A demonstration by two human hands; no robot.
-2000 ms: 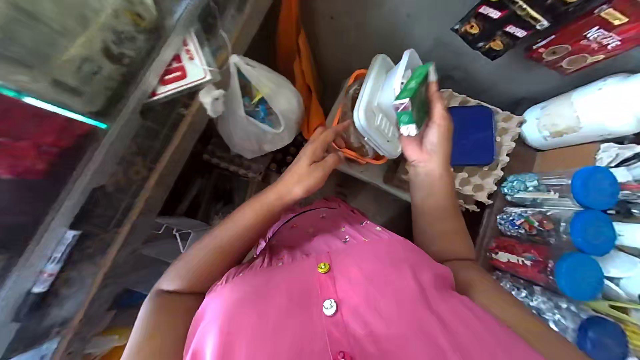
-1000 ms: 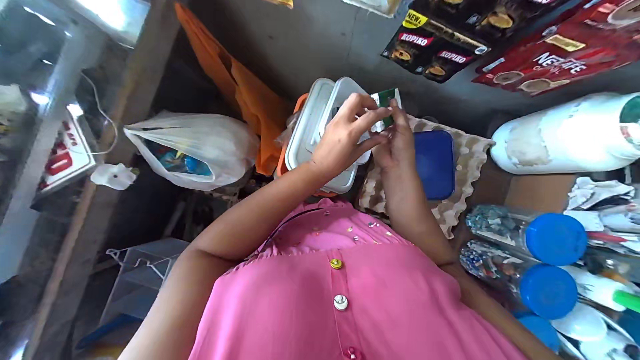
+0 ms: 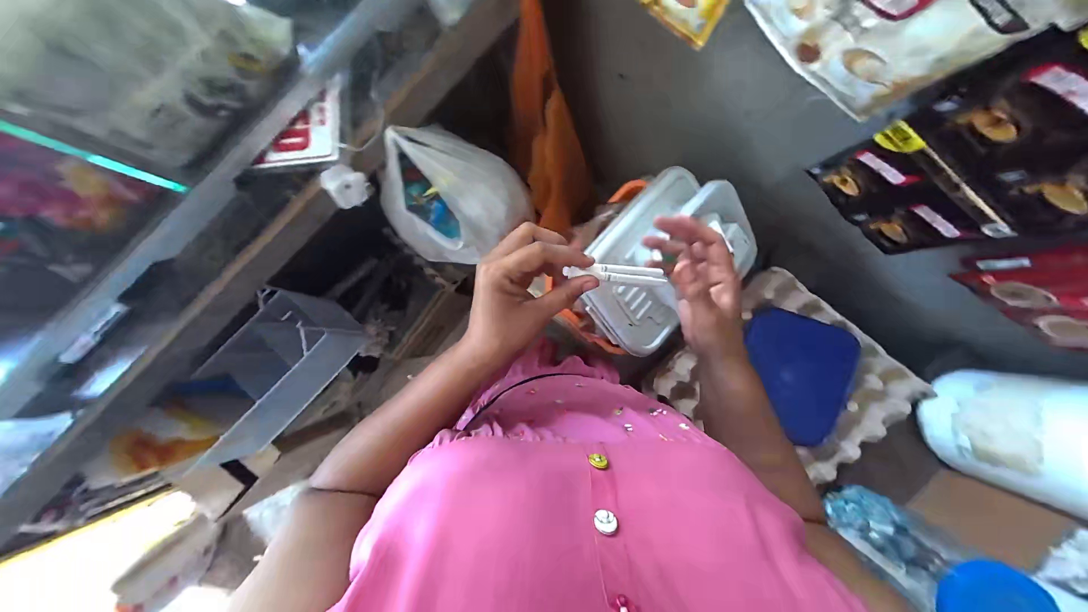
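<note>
My left hand pinches two slim white sticks, which look like cigarettes, between thumb and fingers. They point to the right, over a clear plastic lid. My right hand is raised at their far ends with its fingers spread; whether a fingertip touches them is unclear. Behind it is a translucent plastic container with something white inside, and a bit of green shows beside the fingers. An orange-rimmed basket is under the lid.
A white plastic bag hangs at left beside orange cloth. A blue lid or box lies on an egg tray at right. Coffee sachets hang on the wall. A wooden shelf edge runs along the left.
The green and white pack held in my right hand two seconds ago is no longer in its fingers. My left hand, free then, now holds the white sticks. The hands have moved apart.
</note>
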